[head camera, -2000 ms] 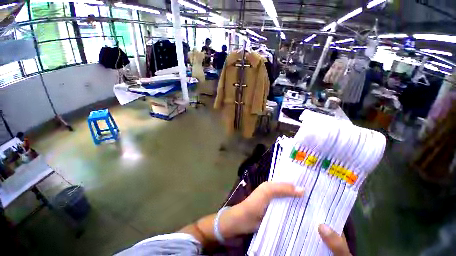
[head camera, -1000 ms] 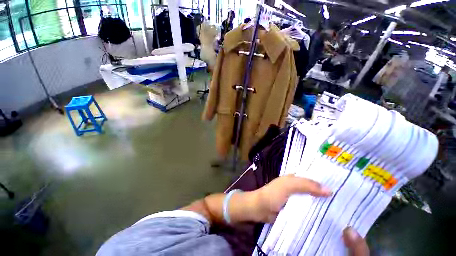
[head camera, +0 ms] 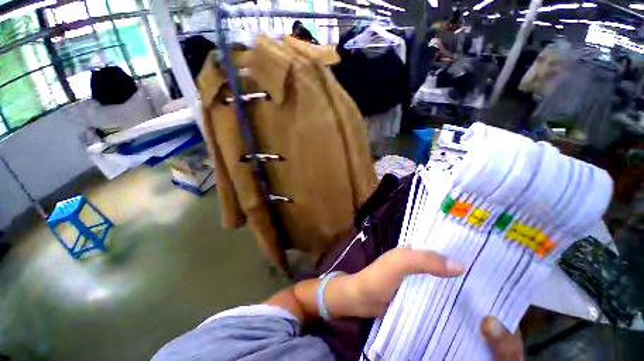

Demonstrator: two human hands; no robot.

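Note:
A thick bundle of white hangers [head camera: 452, 282] with orange, yellow and green marks fills the lower right of the head view, tilted. My left hand [head camera: 385, 282], with a light bracelet, comes from the lower left and grips the bundle, thumb across its face. My right hand [head camera: 503, 340] shows only as a finger or thumb tip on the bundle at the bottom edge; the rest is hidden or cut off. Dark maroon garments [head camera: 367, 250] lie beside and under the bundle's left side; how they are held is hidden.
A tan coat [head camera: 311, 141] hangs on a rail [head camera: 303, 14] close ahead, with black garments [head camera: 378, 77] behind it. A blue stool [head camera: 79, 224] and an ironing table [head camera: 152, 141] stand left. A dark patterned bundle [head camera: 600, 278] lies on a pale surface at right. Worktables and people are farther back.
The tan coat has come closer and shifted left in view, and the stool has shifted left. More black garments show behind the coat. Both hands keep their hold on the hanger bundle.

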